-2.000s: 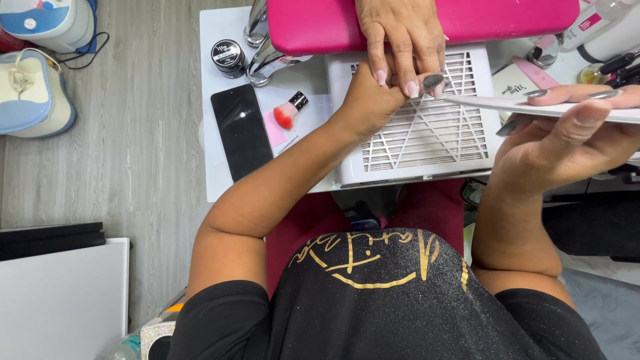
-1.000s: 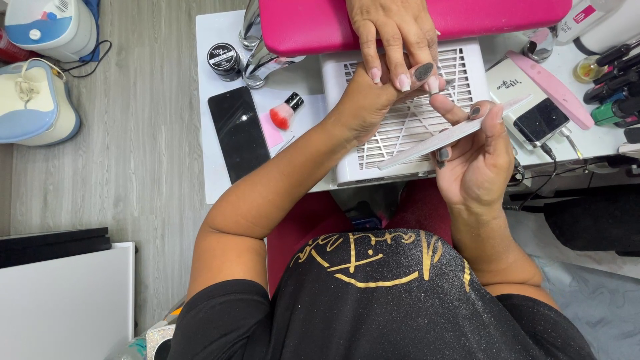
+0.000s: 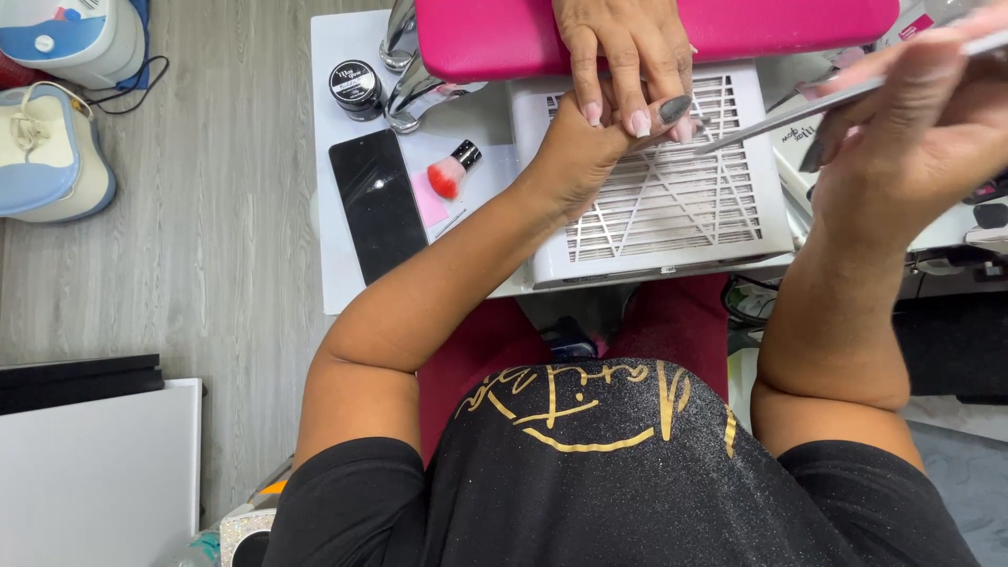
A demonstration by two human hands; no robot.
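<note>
My left hand [image 3: 587, 150] grips the fingers of another person's hand [image 3: 626, 47], my dark-nailed thumb lying by that hand's fingertips. The other hand comes over a pink padded armrest [image 3: 488, 39], its nails pale pink and white. At the right, my right hand [image 3: 906, 142] holds a thin nail file [image 3: 787, 116], seen nearly edge-on, its tip a little right of the held fingertips. Part of my right hand is blurred. Beneath the hands sits a white nail dust collector [image 3: 669, 205] with a slatted grille.
On the white table [image 3: 335, 268] at left are a black phone [image 3: 379, 205], a black-lidded jar [image 3: 356, 88], a red-tipped powder brush [image 3: 451, 171] and a pink slip [image 3: 427, 201]. Chrome armrest legs [image 3: 405, 106] stand beside the jar. Foot baths [image 3: 55, 157] stand on the floor.
My right hand has moved up and to the right with the file, which was low over the grille a second ago. My left hand still holds the other person's fingers.
</note>
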